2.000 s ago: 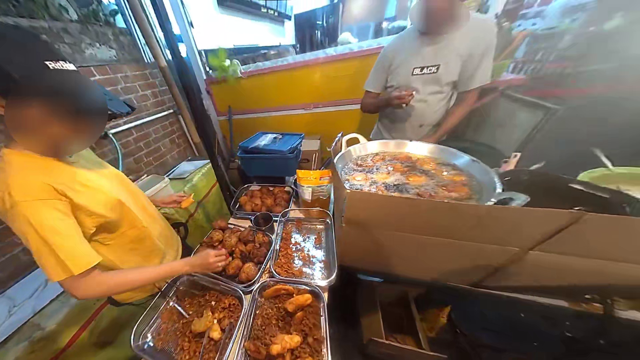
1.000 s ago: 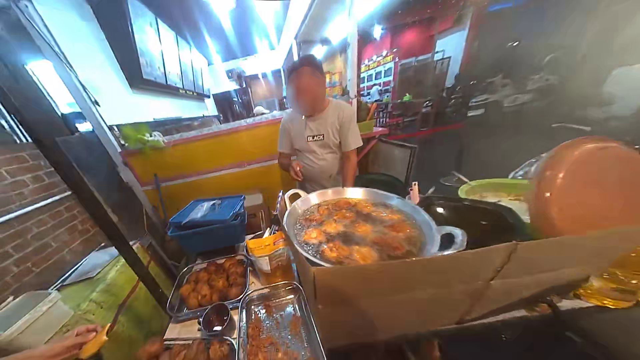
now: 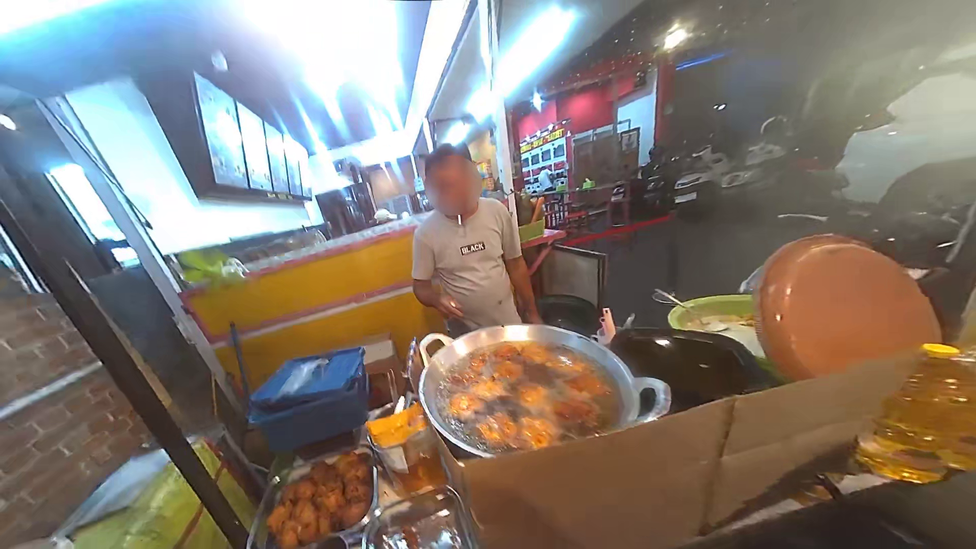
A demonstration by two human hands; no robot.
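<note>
Neither of my hands shows in the head view, so what they hold cannot be seen. A wide two-handled metal wok (image 3: pixel 442 427) stands in the middle, full of bubbling oil with orange-brown fritters (image 3: pixel 531 394) frying in it. Lower left, a glass or metal tray (image 3: pixel 374 488) holds a heap of browned fried pieces (image 3: pixel 324 496). Beside it, the top of another tray (image 3: pixel 419 518) is cut off by the frame's lower edge. An orange and white packet (image 3: pixel 398 435) stands between the trays and the wok.
A cardboard sheet (image 3: pixel 595 488) screens the wok's near side. Behind the wok stands a person (image 3: pixel 476 267) in a grey T-shirt. A blue lidded bin (image 3: pixel 309 396) is at left, a dark pole (image 3: pixel 114 358) beyond it. Right are a green basin (image 3: pixel 679 316), a copper-coloured round lid (image 3: pixel 846 305) and oil bottles (image 3: pixel 923 415).
The view has swung right and up. The person in yellow beside the trays, seen two seconds ago, is out of view. The copper-coloured lid and oil bottles have come into view since then.
</note>
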